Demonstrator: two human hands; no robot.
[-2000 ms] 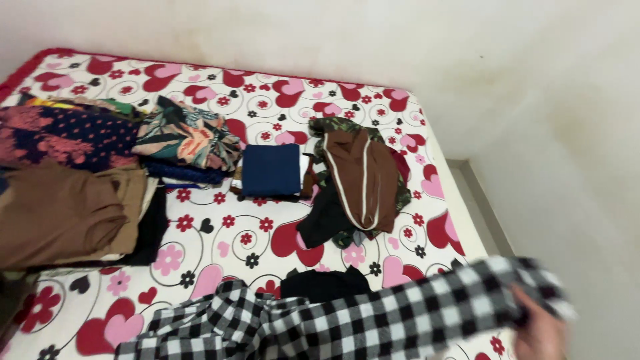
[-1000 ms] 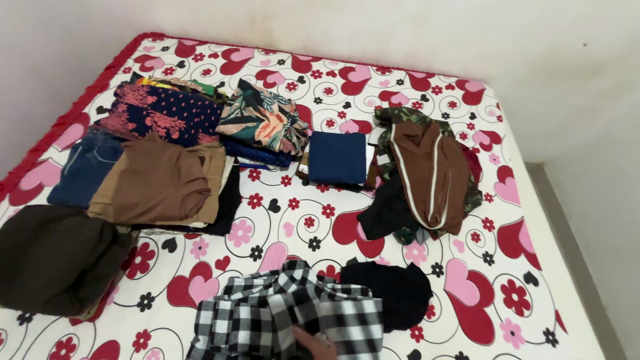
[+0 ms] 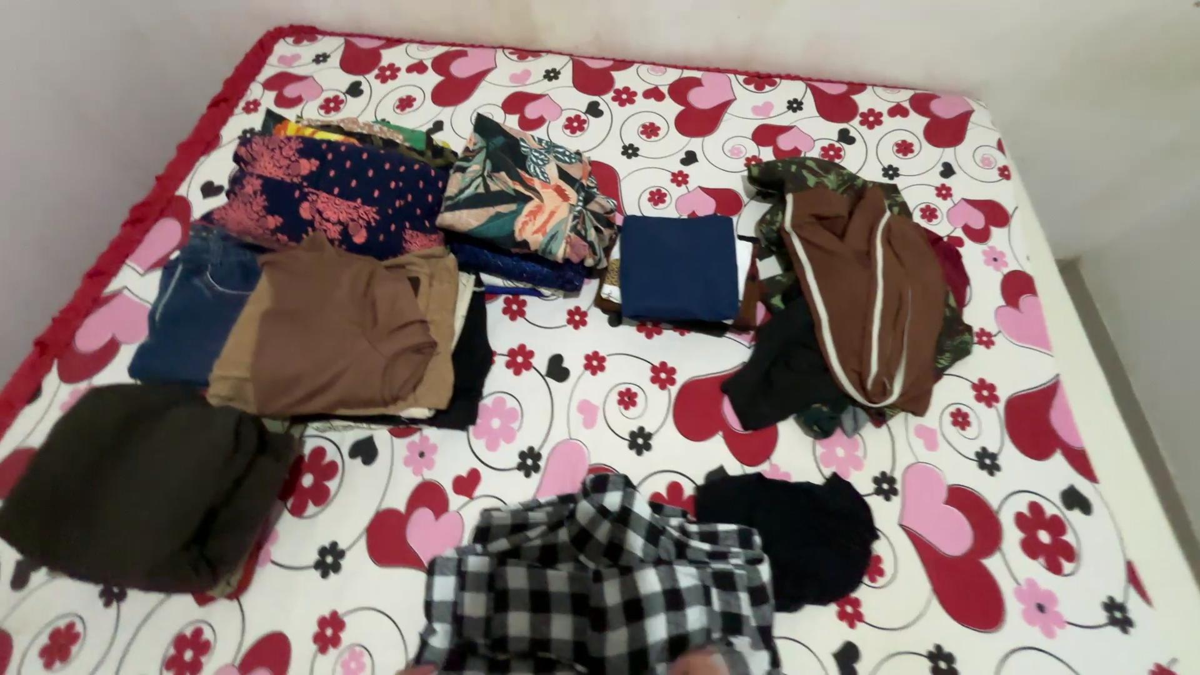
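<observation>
A black and white checked shirt [image 3: 600, 600] lies face down with its sleeves folded in, at the bottom middle of the view. Part of my right hand [image 3: 701, 662] shows at the bottom edge, touching the shirt's lower right part. Only a sliver of my left hand [image 3: 420, 669] is visible at the shirt's lower left side. The fingers of both hands are mostly cut off by the frame. A crumpled black cloth [image 3: 792, 539] lies against the shirt's right side.
The heart-patterned bedsheet [image 3: 600, 403] bears a dark folded garment [image 3: 150, 487], brown clothes [image 3: 328, 337], jeans [image 3: 192, 309], navy patterned clothes [image 3: 337, 192], a leaf-print garment [image 3: 530, 197], a blue folded cloth [image 3: 680, 267] and a loose brown heap [image 3: 862, 291]. Walls stand behind.
The checked sleeve, stretched out to the right in my hand two seconds ago, now lies folded in on the shirt. The view has shifted.
</observation>
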